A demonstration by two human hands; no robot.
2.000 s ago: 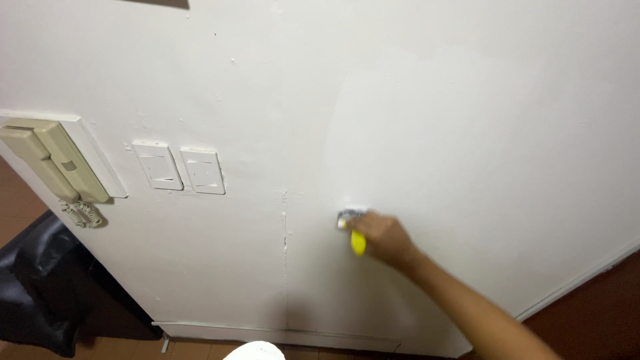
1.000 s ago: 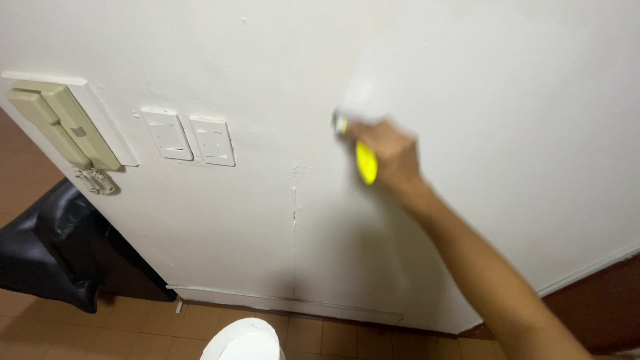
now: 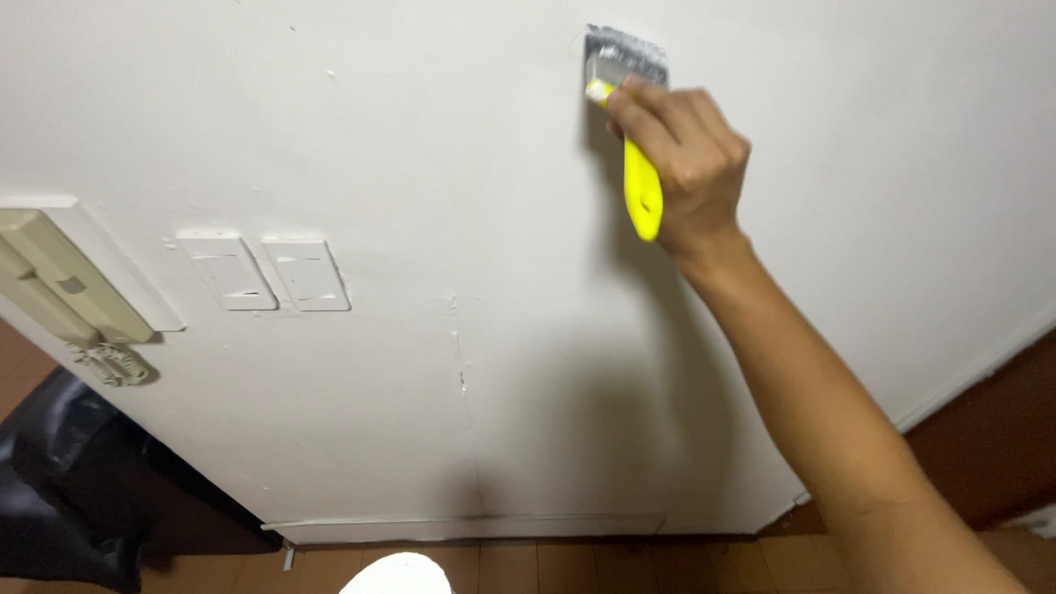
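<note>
My right hand grips a paintbrush with a bright yellow handle, near the upper middle of the view. Its dark bristles, coated with white paint, touch the white wall. White paint also marks the yellow part near the ferrule. Below and to the left of the brush, a rough vertical crack runs down the wall. At the bottom edge shows part of a white rounded thing, perhaps a container. My left hand is not in view.
Two white wall switches are mounted side by side at the left. Beyond them hangs a beige intercom handset with a coiled cord. A black covered object stands at lower left. A baseboard meets the brown tiled floor.
My right hand has moved the brush upward along the wall, well above the level of the switches. The view has shifted somewhat.
</note>
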